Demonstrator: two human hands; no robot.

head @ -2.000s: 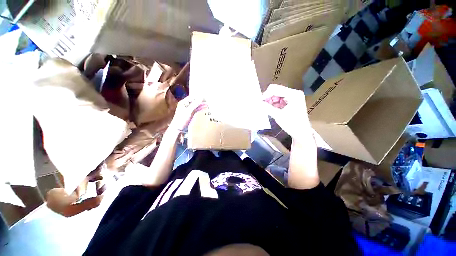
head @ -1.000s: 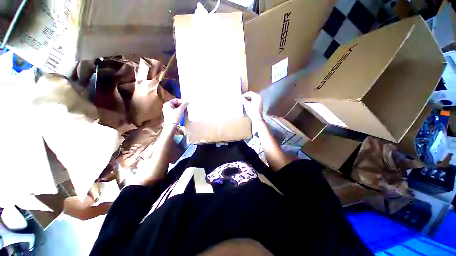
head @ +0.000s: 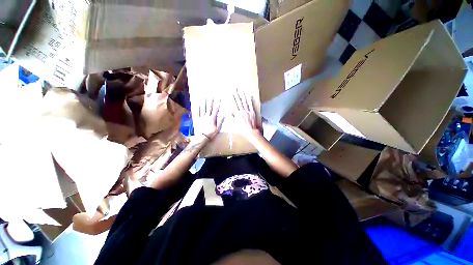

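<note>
A long cardboard carton (head: pixel 220 62) lies in front of my torso, its top panel over-bright and nearly white. Its near end shows tan, close to my shirt. My left hand (head: pixel 209 118) lies flat on the left part of the panel with fingers spread. My right hand (head: pixel 247 114) lies flat on the right part, fingers spread and pointing away from me. The hands are side by side and neither grips anything. A small white spout-like piece (head: pixel 230 11) shows beyond the carton's far edge.
An open VEGER carton (head: pixel 384 83) lies on the right, with a smaller open carton (head: pixel 324 129) beside it. An upright VEGER carton panel (head: pixel 280 52) stands behind. Crumpled kraft paper (head: pixel 155 103) fills the left, and more (head: pixel 397 178) lies right. A blue bag (head: pixel 402 246) is low right.
My hands have moved from the carton's two side edges onto its top panel, and the fingers have opened flat. Earlier, the carton's top looked different and the view has shifted.
</note>
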